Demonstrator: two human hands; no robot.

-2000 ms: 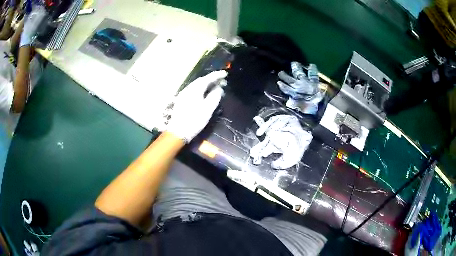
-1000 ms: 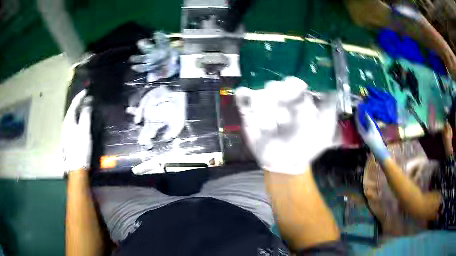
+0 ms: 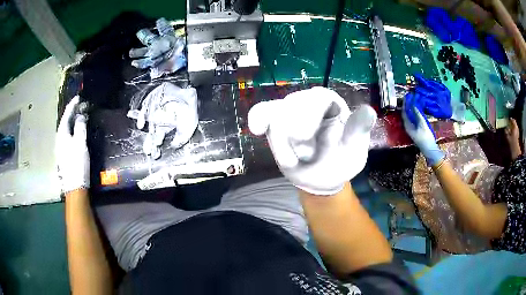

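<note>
My left hand [image 3: 74,147], in a white glove, lies at the left edge of the black sheeting; its fingertips are small and whether they hold anything is unclear. My right hand [image 3: 320,141], also white-gloved, is raised over the bench at the centre, fingers partly curled and apart, with nothing visible in it. A crumpled white glove [image 3: 173,112] lies between my hands. A grey-blue glove [image 3: 161,49] lies behind it. The screw feeder [image 3: 224,29] stands at the back, right of the gloves.
Aluminium profiles [image 3: 382,63] lie at right. A neighbour's gloved hand [image 3: 424,135] is beside a blue bundle [image 3: 432,97]. Small black parts [image 3: 458,66] lie on light-green matting. A black cable [image 3: 333,49] hangs behind my right hand. A white board [image 3: 40,115] is at left.
The view has swung right from the white board to the bench. My right hand has come into view, raised at the centre. My left hand stays by the black sheeting's left edge.
</note>
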